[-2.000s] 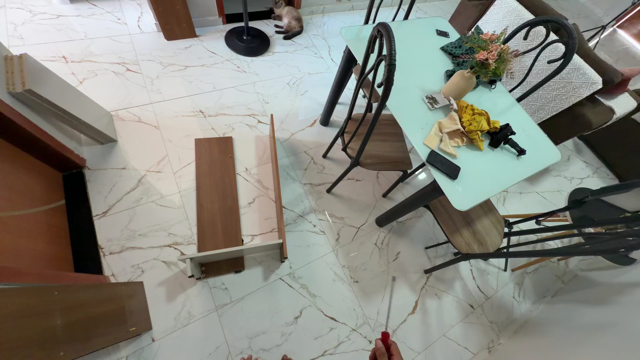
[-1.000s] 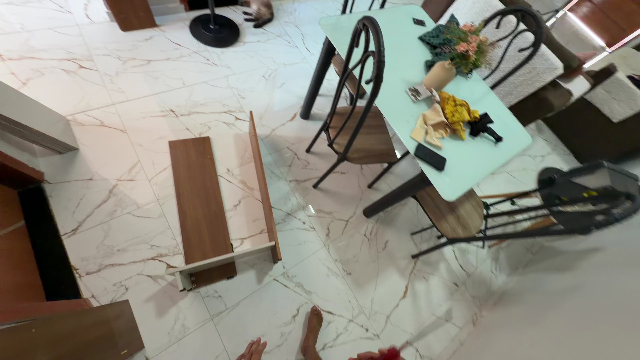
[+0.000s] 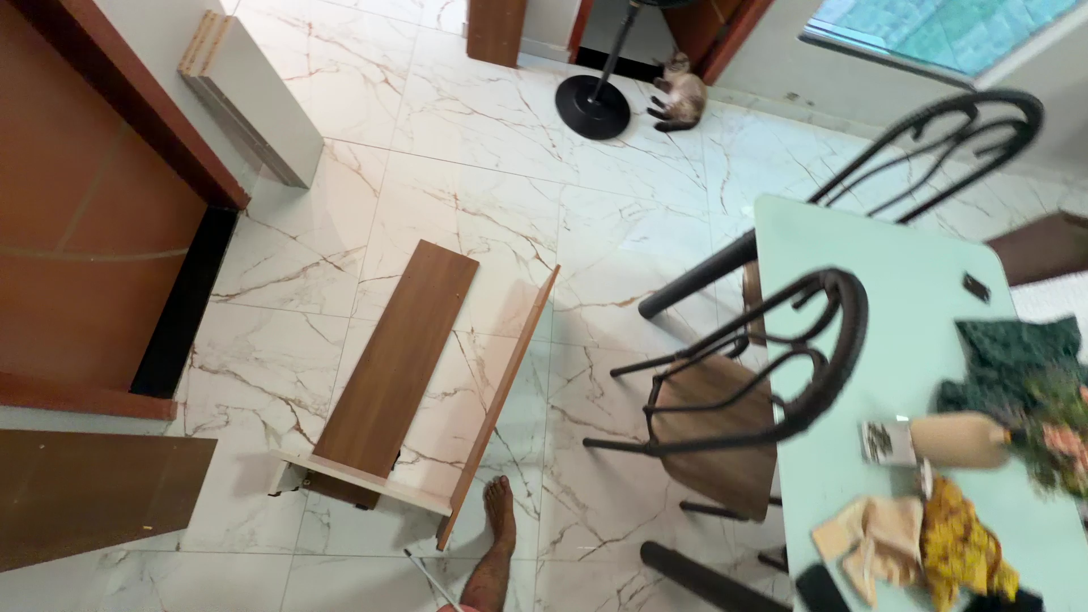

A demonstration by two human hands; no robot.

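Observation:
A thin metal screwdriver shaft (image 3: 432, 579) rises from the bottom edge, its tip near the lower end of a thin upright wooden board (image 3: 501, 404). A reddish sliver shows at its base, too little to tell handle from fingers. Neither my left hand nor my right hand is clearly visible. The upright board meets a narrow white-edged crosspiece (image 3: 374, 483). A wider brown panel (image 3: 398, 361) also meets this crosspiece at its lower end. Dark fittings show around the joint. My bare foot (image 3: 500, 510) stands on the tiles just right of the upright board.
Chairs (image 3: 718, 433) surround a glass-topped table (image 3: 824, 476) bearing cloths (image 3: 960, 544), a vase (image 3: 960, 439) and flowers. A loose brown panel (image 3: 93, 489) lies lower left; pale boards (image 3: 255, 110) stand upper left. A cat (image 3: 682, 95) lies beside a round black stand base (image 3: 592, 107).
Both hands, partly seen at the bottom edge a second ago, have dropped out of clear sight. The view has turned, bringing the cat and far wall further into frame.

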